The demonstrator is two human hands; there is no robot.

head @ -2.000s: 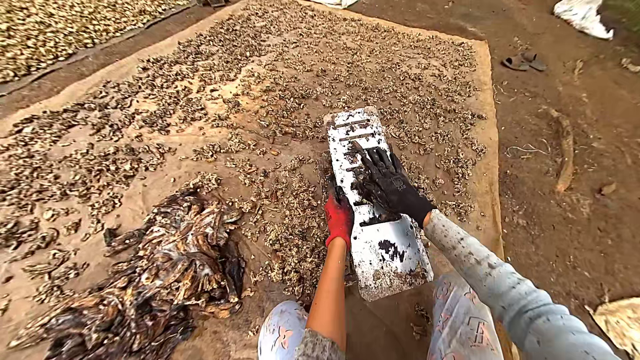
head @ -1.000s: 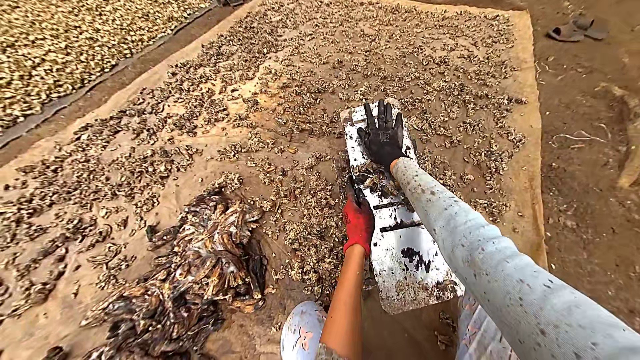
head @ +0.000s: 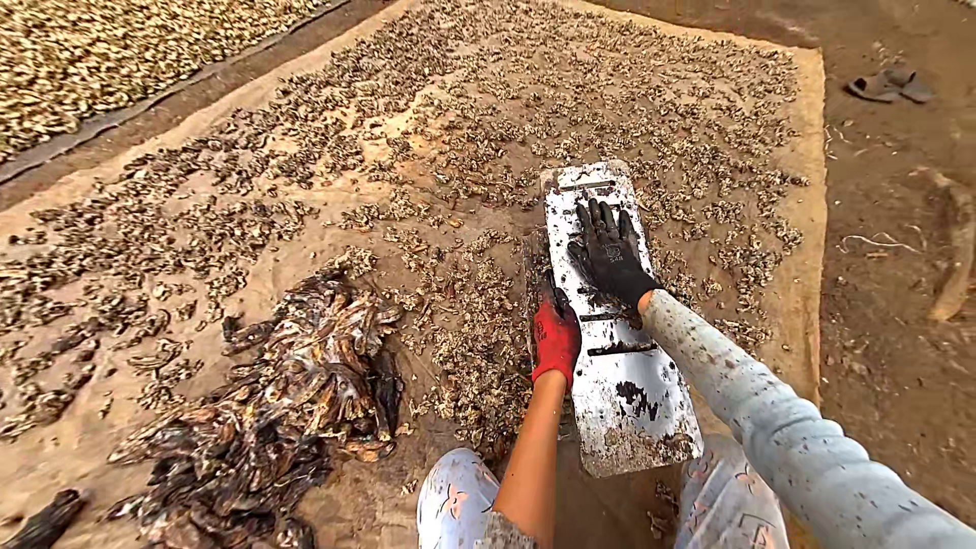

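Observation:
A long metal slicing board (head: 629,396) with several crosswise slots and dark stains lies in front of my knees, its far end pointing away. My left hand (head: 557,328), in a red glove with dark fingers, grips the board's left edge. Flat on the upper half of the board is my right hand (head: 610,255) in a black glove, fingers extended forward; whether anything lies beneath the palm is hidden. Shrivelled dark plant pieces form a pile (head: 305,381) left of the board. Small curled slices (head: 473,335) are scattered around it.
A tan cloth sheet (head: 804,160) spreads under the slices. Beyond its left edge lies a bed of pale pieces (head: 137,53). A pair of dark sandals (head: 890,85) and a piece of wood (head: 953,259) lie on bare soil at the right. A dark piece (head: 49,522) sits at lower left.
My right hand was farther up the board one second ago and has moved back toward me. Dark material seen by the right palm earlier no longer shows. My left hand stays at the board's edge.

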